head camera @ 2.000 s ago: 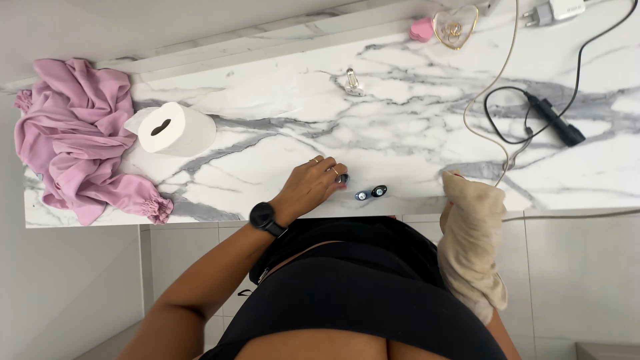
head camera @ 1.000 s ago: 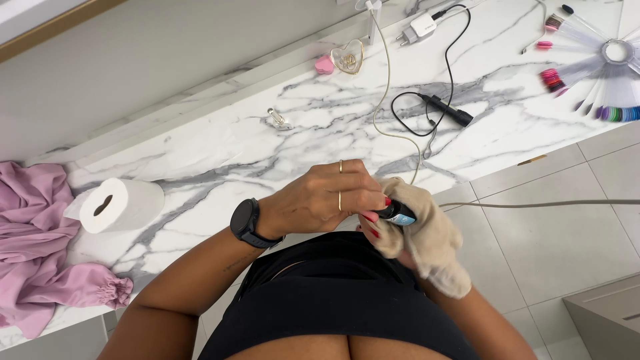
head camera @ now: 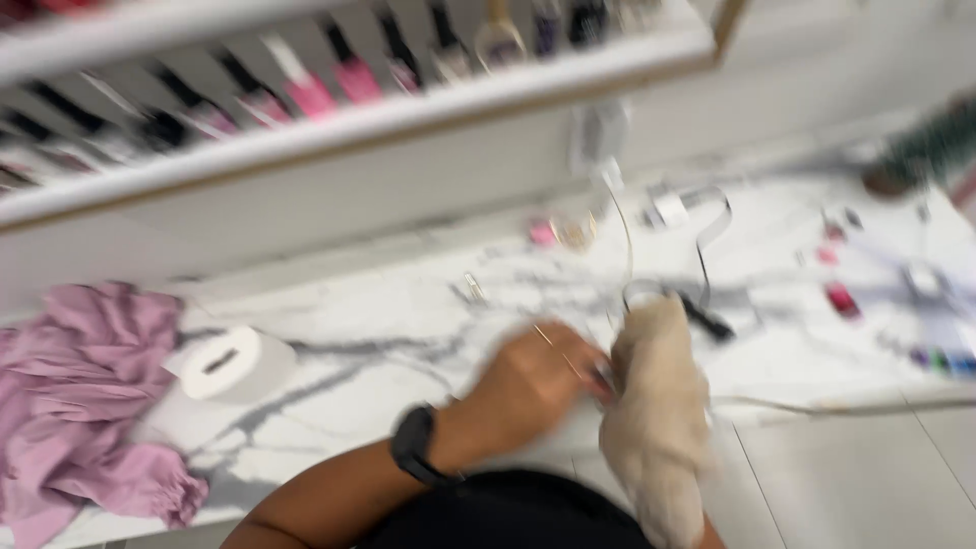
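Note:
The view is blurred by motion. My left hand [head camera: 526,389], with a black watch [head camera: 415,446] on the wrist and thin rings, has its fingers closed on a small dark object [head camera: 602,375], probably a bottle; its details are smeared. Close against those fingertips is my right hand [head camera: 656,419], wrapped in a beige cloth [head camera: 663,381] that hides its fingers. Both are above the front edge of the marble-patterned counter [head camera: 366,404]. A small clear and metallic item [head camera: 473,287] lies behind my left hand.
A paper roll [head camera: 259,366] stands beside a pink garment [head camera: 84,396] at left. Nail polish bottles [head camera: 354,76] line a shelf above. Charger [head camera: 671,210], cables, a black device [head camera: 709,319], a heart-shaped gold item [head camera: 576,231] and nail colour samples [head camera: 842,299] are farther right. At far right is a person's sleeve [head camera: 934,141].
From two seconds ago, my left hand has left the counter by the small bottles and come together with my cloth-covered right hand. The view has swung up to show the shelf.

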